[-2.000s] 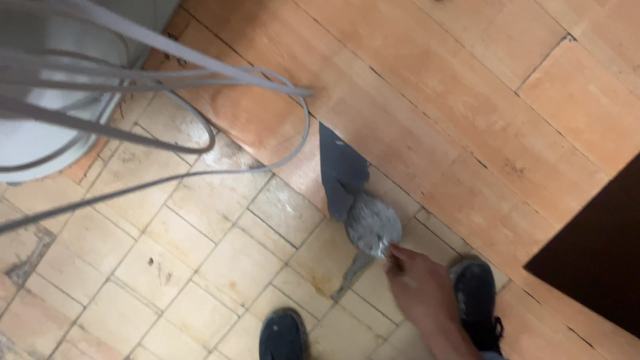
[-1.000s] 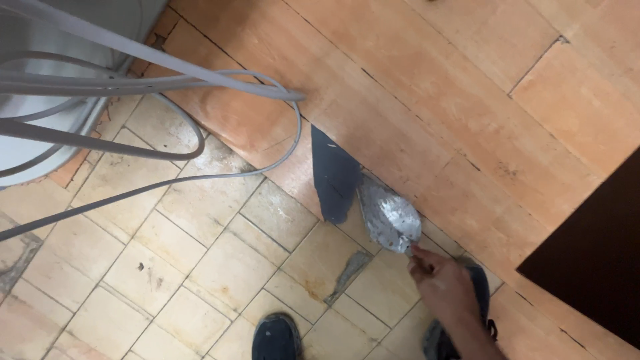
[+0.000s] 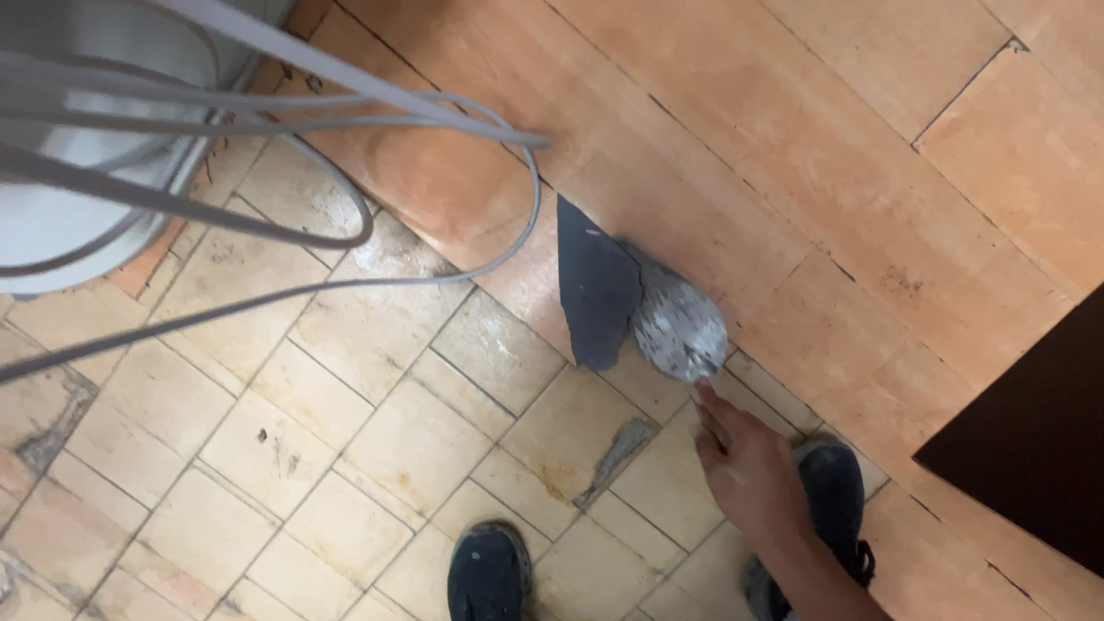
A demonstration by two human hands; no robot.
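My right hand (image 3: pixel 746 466) is closed round the short handle of a round, grey-smeared metal scoop or trowel (image 3: pixel 681 332), whose head lies low over the floor. Touching or overlapping the head's left side is a flat, dark grey, roughly triangular piece or patch (image 3: pixel 597 289) on the floor, at the edge between orange wood-look flooring (image 3: pixel 483 190) and cream tiles (image 3: pixel 388 440). Whether that dark area is a loose piece or bare ground I cannot tell. My left hand is out of view.
Grey cables (image 3: pixel 285 297) loop across the upper left, before a pale rounded object (image 3: pixel 78 241). A dark, straight-edged object (image 3: pixel 1035 440) stands at the right. Two dark shoes (image 3: pixel 489 573) are at the bottom. A grey-filled gap (image 3: pixel 617 457) marks the tiles.
The tool's head was at the dark patch's lower tip two seconds ago; it has moved up and to the right along the patch's right side. The right shoe has shifted too.
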